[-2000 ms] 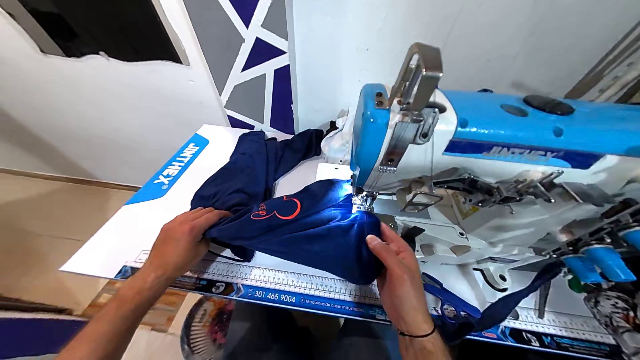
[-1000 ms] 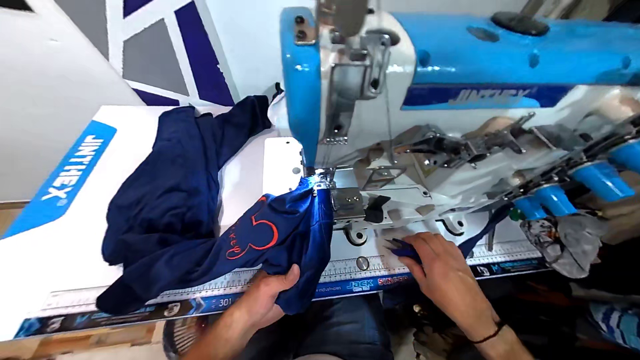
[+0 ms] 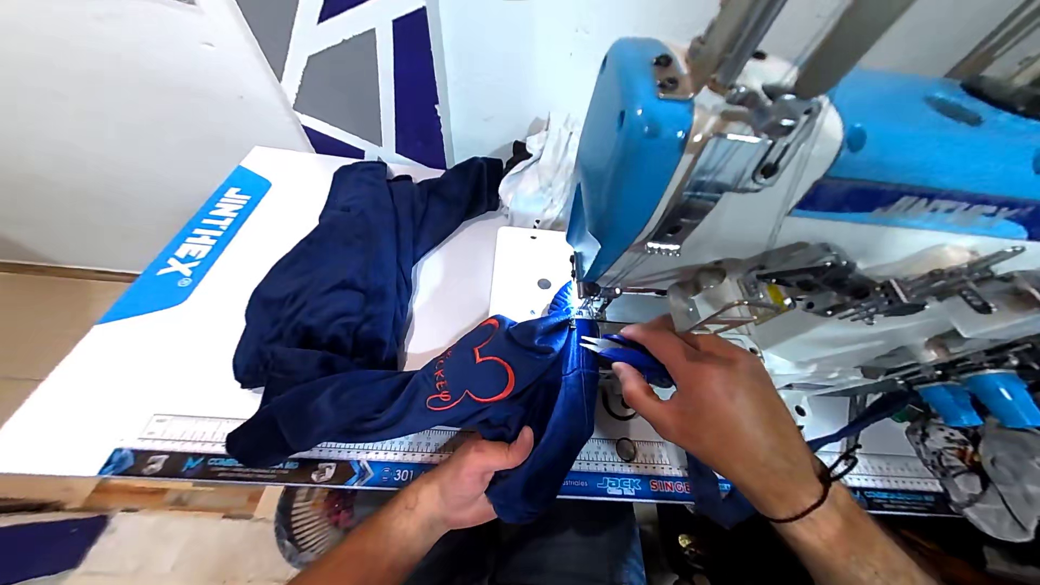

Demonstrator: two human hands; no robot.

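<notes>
A navy fabric garment [image 3: 349,276] with a red embroidered mouse-head outline and lettering lies across the white machine table. Part of it runs under the lit presser foot [image 3: 587,307] of a blue and white industrial sewing machine [image 3: 642,154]. My left hand [image 3: 479,479] grips the garment's near edge, thumb on top, below the embroidery. My right hand [image 3: 707,390] holds blue-handled thread snips [image 3: 621,351], their metal tips over the cloth just in front of the presser foot. Whether the blades touch a thread cannot be told.
White cloth [image 3: 540,179] is bunched behind the needle area. A printed ruler strip [image 3: 390,447] runs along the table's front edge. Blue thread-tension knobs [image 3: 1003,398] and a grey cloth bundle [image 3: 975,479] are at the right. Below the table edge sits a round basket [image 3: 313,524].
My right hand, on the garment's right end two seconds ago and lower right of the presser foot one second ago, is now beside the foot with the snips. My left hand remains on the cloth.
</notes>
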